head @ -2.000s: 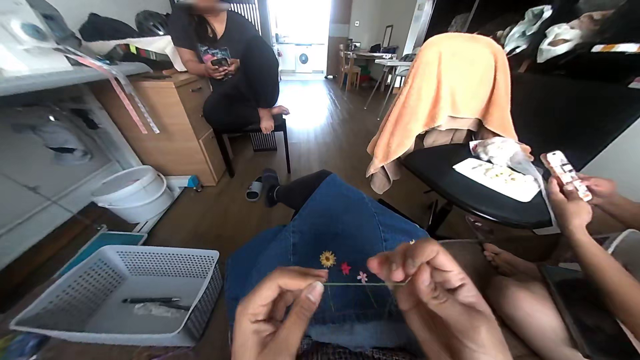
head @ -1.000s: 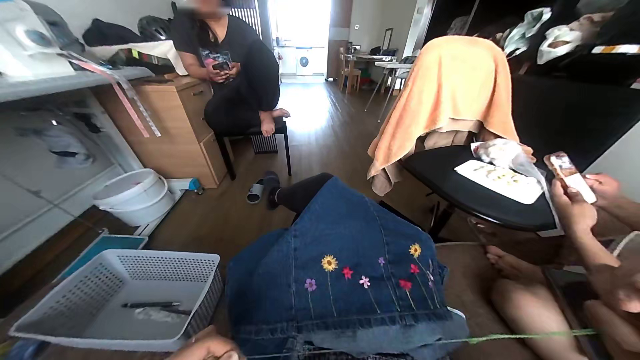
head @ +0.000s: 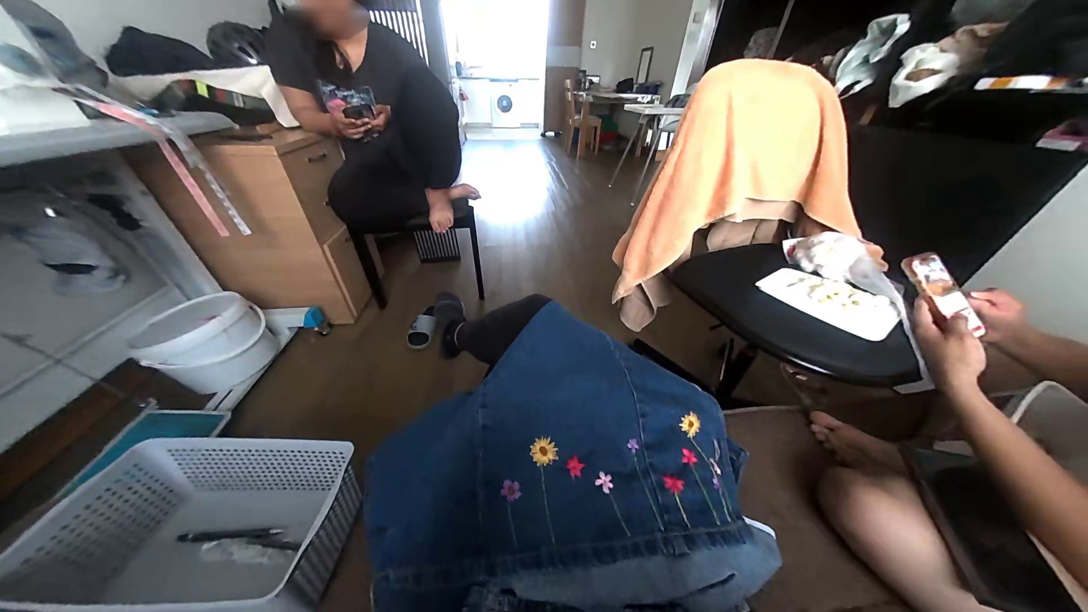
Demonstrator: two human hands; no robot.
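Observation:
Neither of my hands shows now. Blue denim cloth [head: 586, 374] with a frayed hem lies spread over my lap. Embroidered flowers run along its lower part: a yellow one [head: 544, 451], a red one [head: 575, 467], pink and purple ones, each on a thin stitched stem. The green thread seen earlier is out of sight.
A plastic basket [head: 327, 510] holding a pen [head: 229, 535] stands at left, near white buckets [head: 204, 340]. One person [head: 399, 127] sits ahead; another's hands [head: 952, 340] hold a phone at right, beside a black chair [head: 816, 353] bearing a white tray [head: 875, 327].
Both my hands, which held a green thread over the denim two seconds ago, have left the view. One second ago a hand and the stretched thread still showed at the bottom.

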